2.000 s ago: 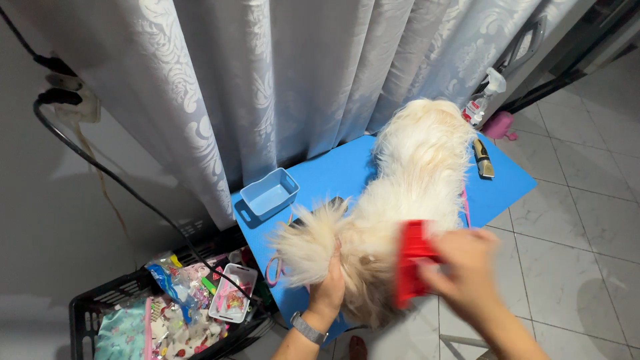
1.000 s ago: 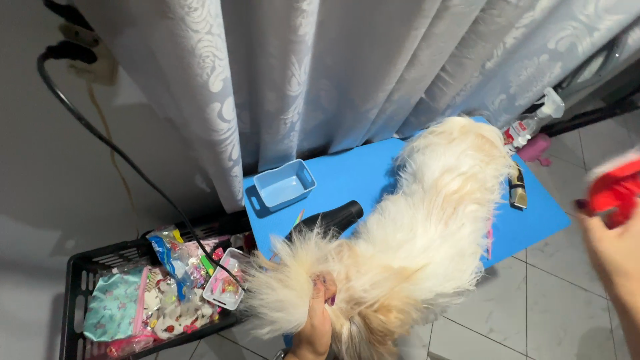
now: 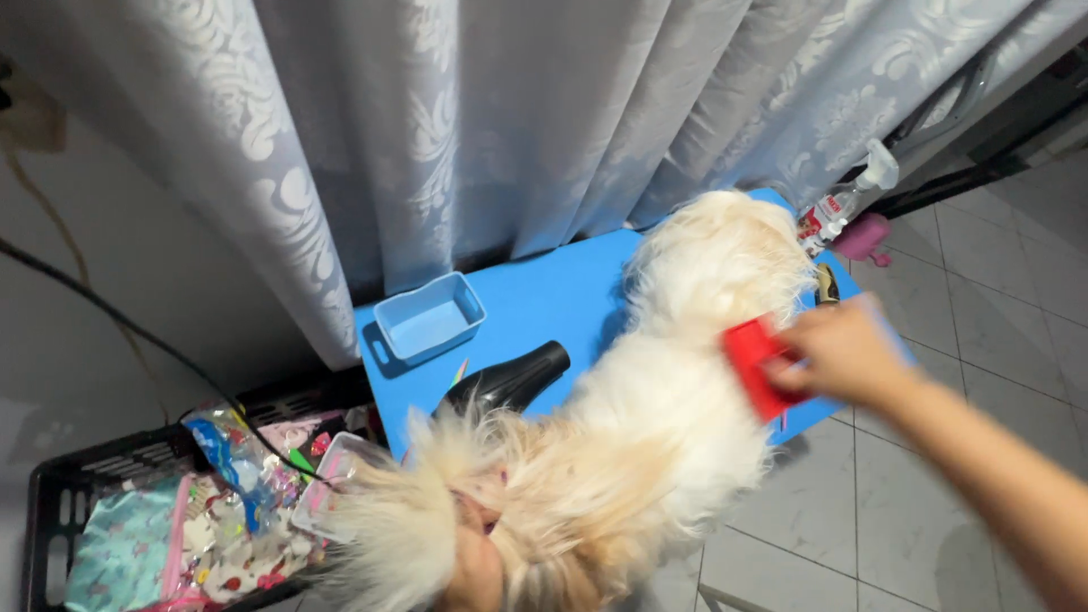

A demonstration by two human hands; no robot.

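A long-haired white and tan dog [image 3: 671, 399] stands on a blue tabletop [image 3: 586, 255], its head end toward the curtain. My right hand [image 3: 837, 353] grips a red grooming brush [image 3: 761, 365], which rests against the dog's side behind the head; its bristles are hidden. At the lower middle, my left hand [image 3: 476, 544] is closed around the base of the dog's fluffy tail [image 3: 382, 535], partly covered by hair. Beside the dog lies a black hair dryer [image 3: 510, 378]. Hair clippers [image 3: 826, 285] with a gold-coloured body lie near the right edge, partly behind my right hand.
A light-blue plastic basket [image 3: 429, 319] sits at the tabletop's left corner. A spray bottle [image 3: 841, 200] and a pink object [image 3: 863, 238] are at the far right. Grey curtains [image 3: 544, 110] hang behind. At lower left, a black crate [image 3: 42, 527] holds pouches and packets, with a cord [image 3: 153, 336] crossing above.
My right hand with the red brush was off to the right, away from the dog, one second ago; it is now back on the coat. My left hand stays at the tail.
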